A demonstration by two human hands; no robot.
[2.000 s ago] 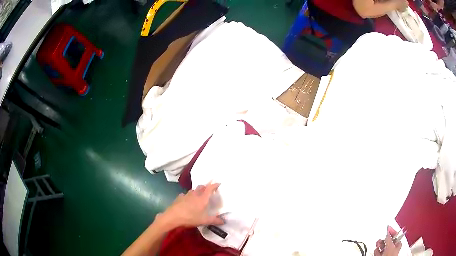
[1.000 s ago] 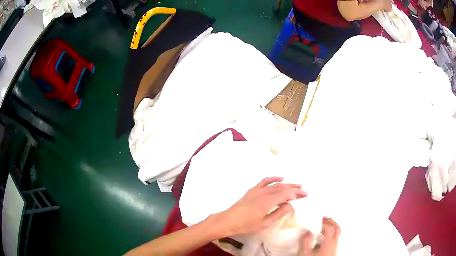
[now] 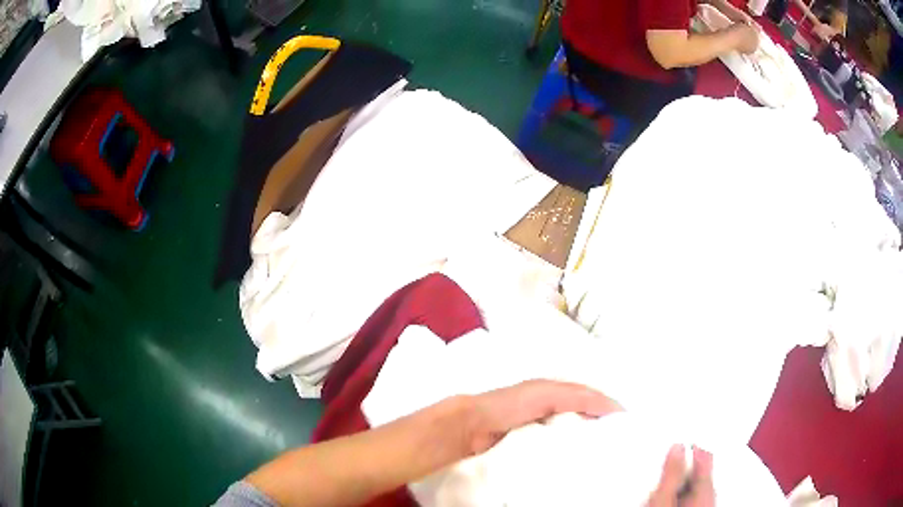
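Note:
A white garment (image 3: 564, 456) lies bunched at the near edge of a large overexposed white heap (image 3: 693, 238). My left hand (image 3: 530, 403) reaches in from the lower left, its fingers bent over a fold of the garment; the thumb is hidden. My right hand (image 3: 685, 477) is at the bottom edge, mostly cut off. Its fingertips are close together over the white cloth; what lies between them is unclear, and no snips can be made out. Dark red cloth (image 3: 436, 302) shows left of the garment.
Another white heap (image 3: 386, 198) drapes over a brown cardboard box (image 3: 550, 223) and a black panel with a yellow bar (image 3: 292, 54). A person in a red top (image 3: 604, 35) sits beyond, handling white cloth. A red stool (image 3: 109, 153) stands left. Red table surface (image 3: 812, 426) shows right.
My left hand has moved right from the garment's left edge onto the bunched cloth. My right hand has come left beside it, then shifted slightly right. The view has shifted; more red cloth shows.

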